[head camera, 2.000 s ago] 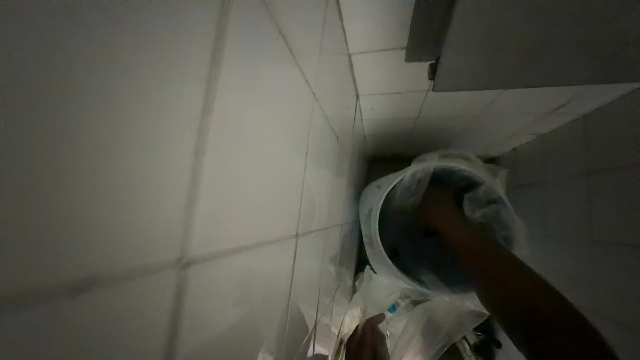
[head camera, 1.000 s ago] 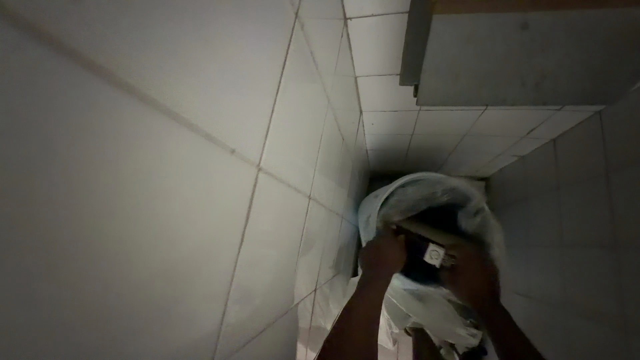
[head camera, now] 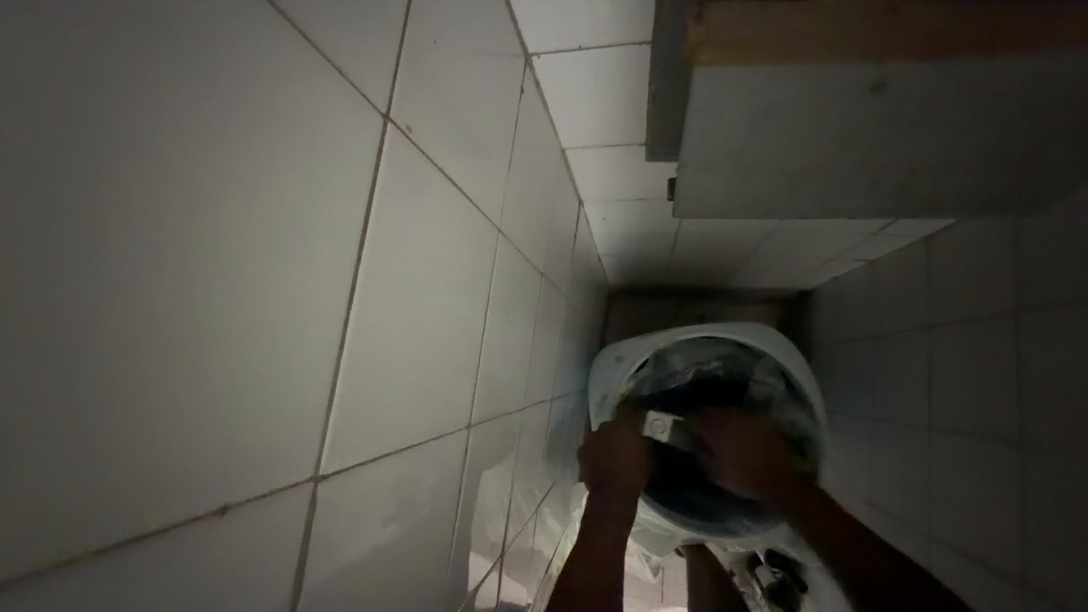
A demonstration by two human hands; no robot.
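Both hands are over a pale round bin [head camera: 608,374] with clear plastic film inside it, at the lower right of the head view. My left hand [head camera: 614,459] is at the bin's left side, its fingers curled at a dark item. My right hand [head camera: 744,446] is over the right part of the opening. Between them shows a small whitish square piece [head camera: 660,427] with a round mark, close to the right fingers. Dark material [head camera: 697,395] lies in the bin. Blur and low light hide what the fingers hold.
A white tiled wall [head camera: 408,297] rises close on the left, and another [head camera: 926,365] stands on the right. A grey panel with a brown edge [head camera: 875,144] juts out above the bin. Clear plastic [head camera: 646,561], a person's leg [head camera: 710,578] and dark items [head camera: 778,578] are below it.
Two seconds ago my right hand was deep in the bin and my left was below it by the plastic; now both are at the opening. The plastic covers less of the rim than one second ago.
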